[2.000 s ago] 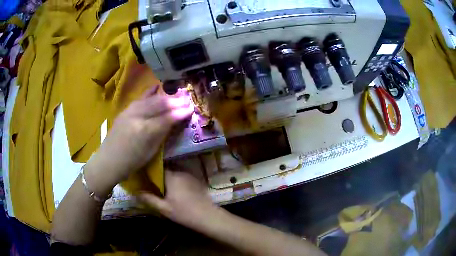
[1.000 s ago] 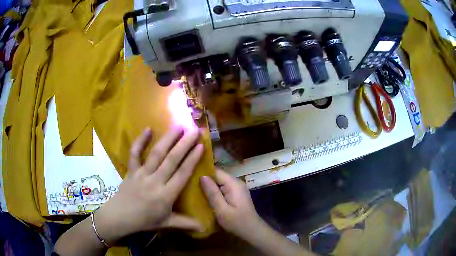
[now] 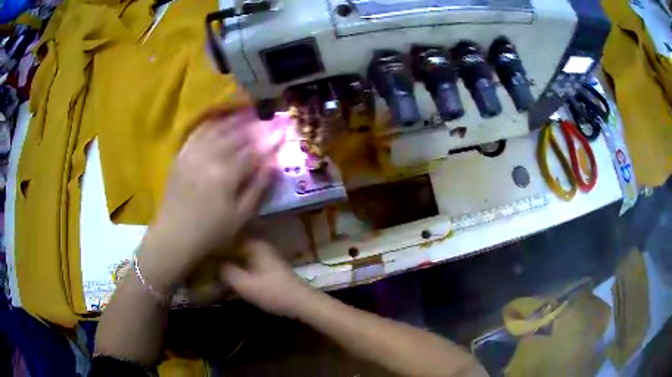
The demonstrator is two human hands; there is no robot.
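A mustard-yellow fabric piece [image 3: 166, 140] lies left of the overlocker [image 3: 442, 22] and runs under my hands. My left hand [image 3: 217, 173], blurred, is on the fabric just left of the lit needle area [image 3: 295, 158]; its fingertips are lost in blur and glare. My right hand [image 3: 261, 276] is below it at the table's front edge, with fingers on a bunched, shadowed part of the fabric. The shiny cloth plate [image 3: 317, 195] shows bare below the presser foot. How firmly the left fingers grip is hidden.
Layered yellow panels [image 3: 51, 184] lie at the far left. Yellow-handled scissors [image 3: 556, 166], red loop handles [image 3: 580, 158] and black loops [image 3: 589, 114] lie right of the machine. More yellow fabric [image 3: 641, 110] is at the right edge, and offcuts [image 3: 564, 339] are at lower right.
The fabric that covered the cloth plate has moved left off it. My left hand has moved up toward the needle area, and my right hand has moved left with the fabric edge.
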